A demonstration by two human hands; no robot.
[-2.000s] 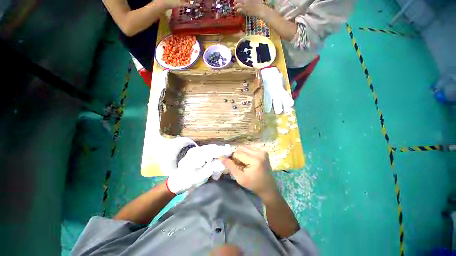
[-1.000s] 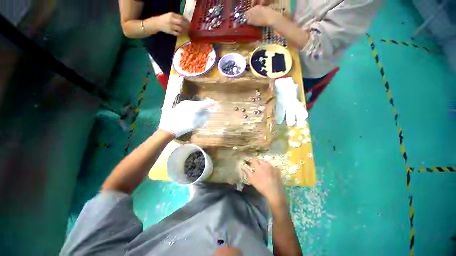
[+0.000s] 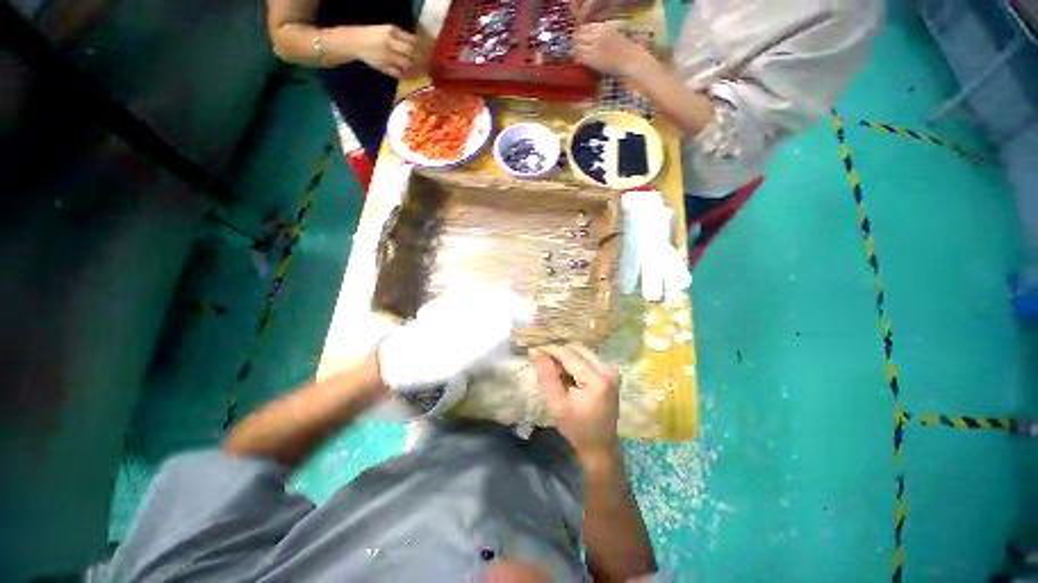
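Note:
My left hand (image 3: 453,339), in a white glove, is blurred over the near left edge of the shallow brown box (image 3: 393,268) and covers most of the white bucket (image 3: 453,399). Dark pieces show in the bucket below the glove. My bare right hand (image 3: 583,393) is just right of it, at the box's near edge, with fingers curled. Whether either hand holds a piece cannot be told. Several small dark pieces (image 3: 578,264) lie loose in the right part of the box.
Beyond the box stand a plate of orange pieces (image 3: 442,125), a small bowl (image 3: 527,149) and a cream-yellow dish (image 3: 616,149). Spare white gloves (image 3: 652,245) lie right. Two people's hands are near the red tray (image 3: 515,77). Pale flakes (image 3: 655,393) litter the yellow table (image 3: 680,416).
My left hand has moved from the left part of the box back towards me, over the bucket and beside my right hand. My right hand has shifted slightly and its fingers are more curled.

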